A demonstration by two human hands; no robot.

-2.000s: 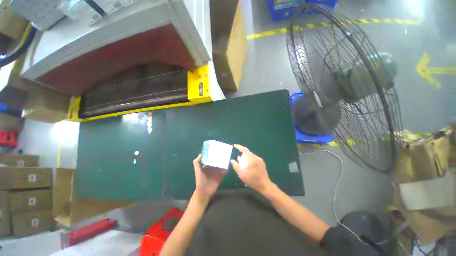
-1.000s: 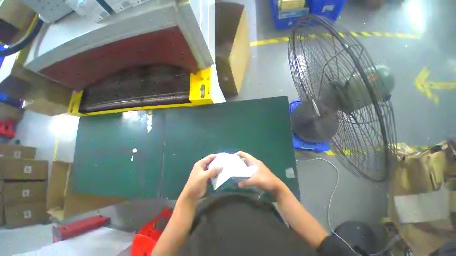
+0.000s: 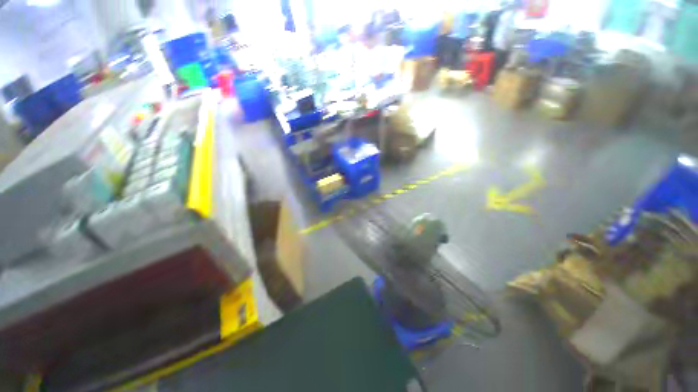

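Neither of my hands is in the picture, and the box I held is not in view. The view is blurred. The green work table [image 3: 306, 348] shows at the bottom, cut off by the lower edge. The heat-shrink tunnel [image 3: 218, 249] stands at the left, with its dull red-brown curtain [image 3: 145, 291] above the dark conveyor [image 3: 153, 344]. A yellow end guard [image 3: 239, 308] sits at the belt's right end. Rows of waiting product boxes [image 3: 157, 164] lie on top of the machine.
A pedestal fan [image 3: 417, 268] stands right of the table. An open brown carton [image 3: 279, 249] is beside the machine. Scrap cardboard [image 3: 627, 329] is heaped at the lower right. Blue crates [image 3: 357, 167] stand further back. A yellow arrow [image 3: 514, 195] marks the floor.
The view has swung up and to the right. My hands and the white box have left the picture. The factory floor beyond and the machine's top now show.
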